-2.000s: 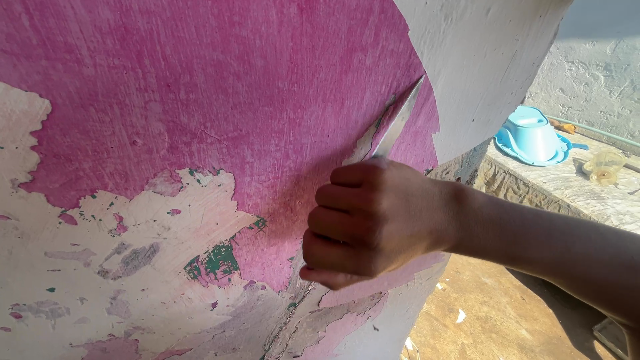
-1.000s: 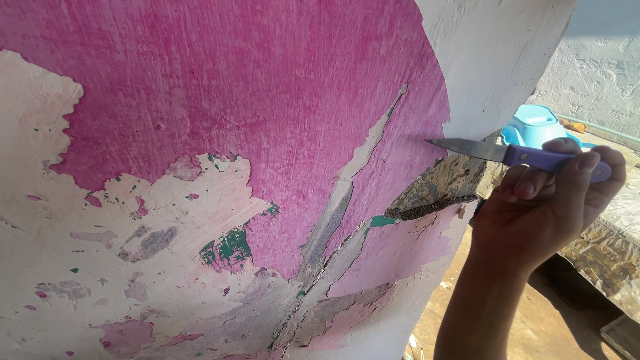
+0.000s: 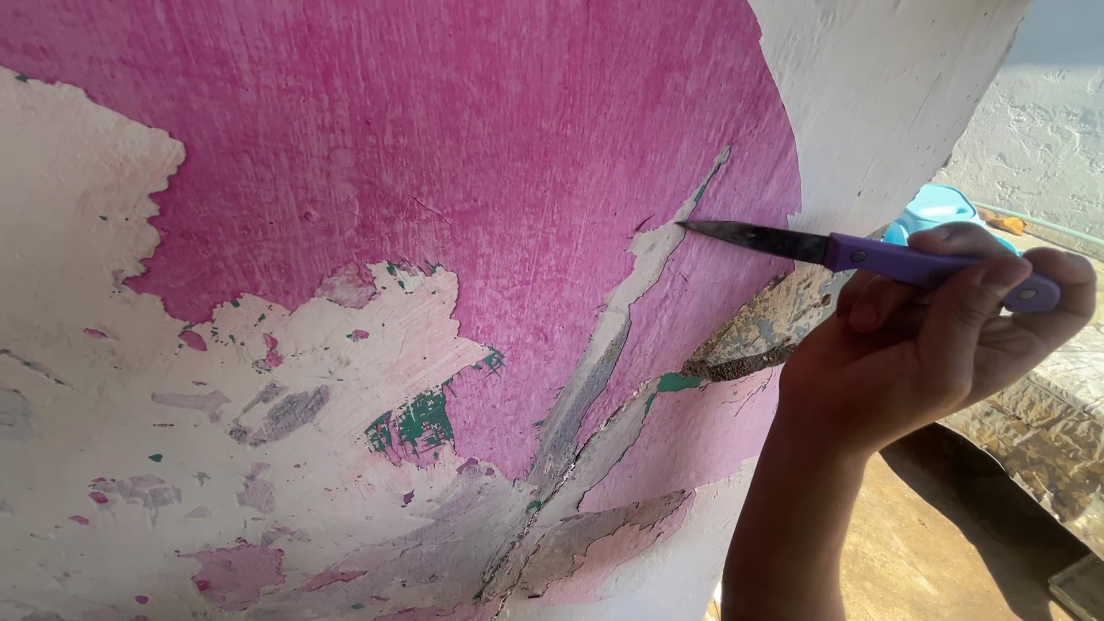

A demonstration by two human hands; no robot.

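My right hand [image 3: 940, 336] grips the purple handle of a small knife [image 3: 759, 240], palm side toward the camera. The dark blade points left, and its tip meets the edge of a bare pale strip [image 3: 651, 250] in the pink paint [image 3: 483, 129] of a wall. Along that strip the paint has come off, with grey showing lower down. A crack [image 3: 573, 461] runs up from the bottom toward a broken patch [image 3: 759, 319] at the wall's corner. Green paint [image 3: 418, 423] shows in places where layers are gone. My left hand is out of view.
Beyond the wall's right edge, a light blue plastic object [image 3: 931, 207] rests on a stone ledge [image 3: 1052, 414], partly hidden by my hand. A rough whitish wall [image 3: 1035, 147] stands behind it. Tan ground [image 3: 906, 543] with a dark shadow lies below.
Two seconds ago my right hand was against the wall with the blade pointing up and right. It moved right, off the wall, and the blade now points left with its tip back at the bare strip.
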